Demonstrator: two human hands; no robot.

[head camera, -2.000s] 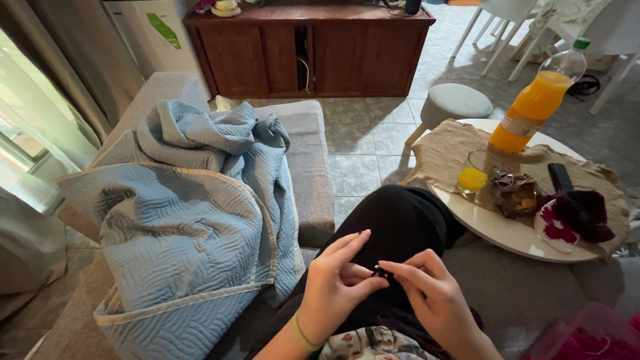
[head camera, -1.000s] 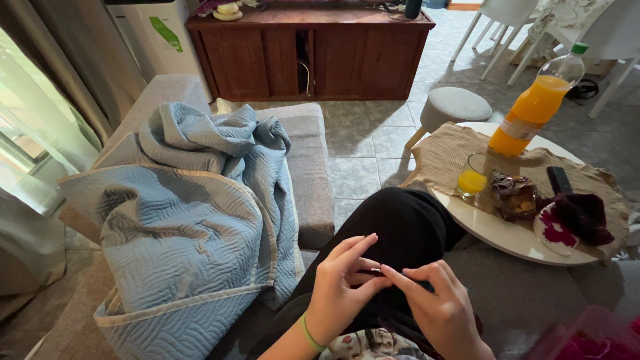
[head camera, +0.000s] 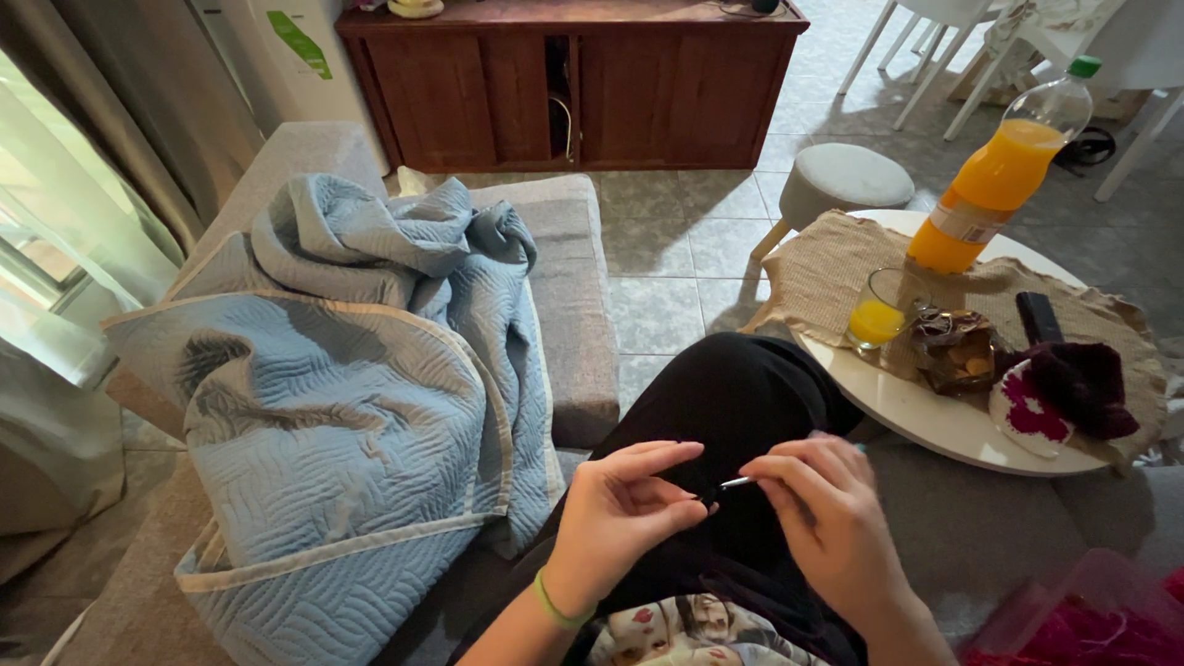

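My left hand, with a green band at its wrist, pinches a small piece of dark yarn or thread between thumb and fingers above my lap. My right hand grips a thin metal crochet hook, its tip pointing left and touching or very near the dark piece. Most of the hook is hidden in the right hand. Black trousers behind make the dark piece hard to make out.
A blue quilt lies on the grey sofa at left. The round table at right holds an orange drink bottle, a glass, an opened snack packet, a dark remote and crocheted pieces. A stool stands behind.
My hands were closer together a second ago and have drawn slightly apart. The metal hook now shows plainly between them.
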